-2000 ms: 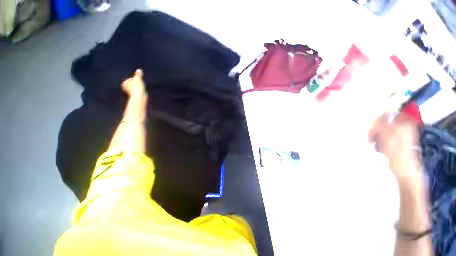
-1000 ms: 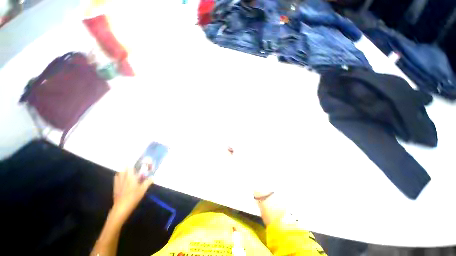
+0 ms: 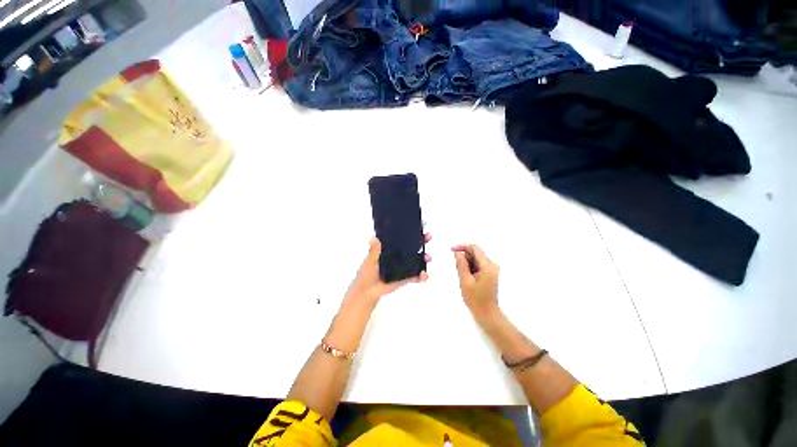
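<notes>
A dark smartphone (image 3: 398, 225) with a black screen is held upright over the white table (image 3: 288, 188). My left hand (image 3: 377, 278) grips its lower part, with the thumb on the left edge and fingertips showing on the right edge. My right hand (image 3: 478, 278) is just right of the phone, not touching it, with its fingers curled. Whether something small is inside the right hand is hidden.
A black garment (image 3: 612, 131) lies at the right with a sleeve towards me. Denim garments (image 3: 367, 65) are piled at the far edge. A yellow and red bag (image 3: 166, 131), a maroon handbag (image 3: 79, 271) and a clear bottle (image 3: 118, 202) stand at the left. Small bottles (image 3: 246, 66) are near the denim.
The view has turned from the dark pile towards the table. My left hand has lifted the phone from the table's near edge to the middle. My right hand has come up beside it.
</notes>
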